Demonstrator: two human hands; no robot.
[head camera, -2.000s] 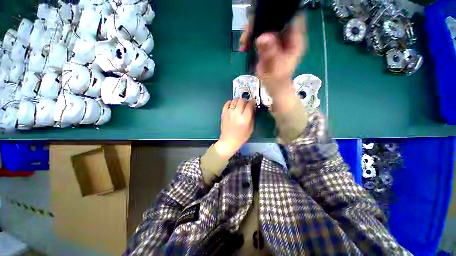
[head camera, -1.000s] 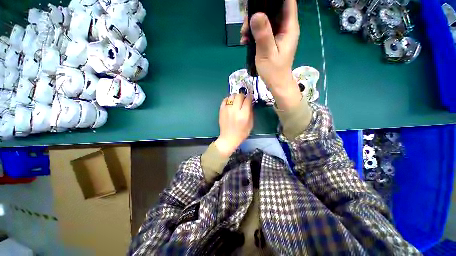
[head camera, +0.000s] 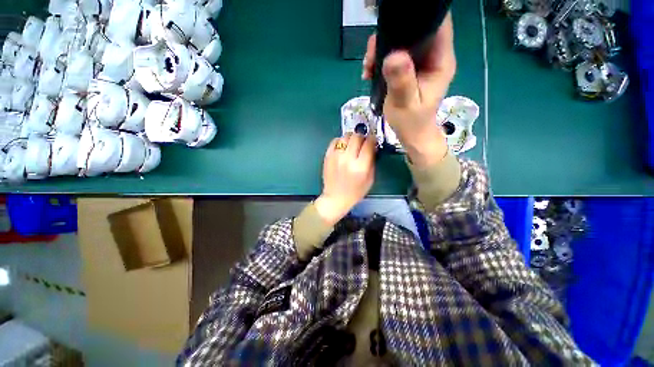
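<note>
A white motor housing (head camera: 357, 117) with a dark centre hole lies on the green bench in front of me. My left hand (head camera: 348, 166) has its fingertips on the housing's near edge. My right hand (head camera: 419, 89) grips the thick black electric screwdriver (head camera: 405, 32), whose lower end points down at the right side of this housing; the bit's tip cannot be made out. A second white housing (head camera: 457, 125) lies right of my right wrist. Another white part shows between them, mostly hidden behind my right hand.
Assembled motor units (head camera: 107, 107) are stacked in rows at left. Stators (head camera: 588, 36) lie heaped at back right beside a blue crate (head camera: 644, 86). A silver-grey screw feeder (head camera: 358, 32) stands at the back. Below the bench are a cardboard box (head camera: 136, 301) and a lower blue bin (head camera: 609, 279).
The view has shifted slightly, moving the scene. Two seconds ago my right hand and the screwdriver were blurred and a little higher; now the screwdriver is down by the housing. My left hand stays on the housing.
</note>
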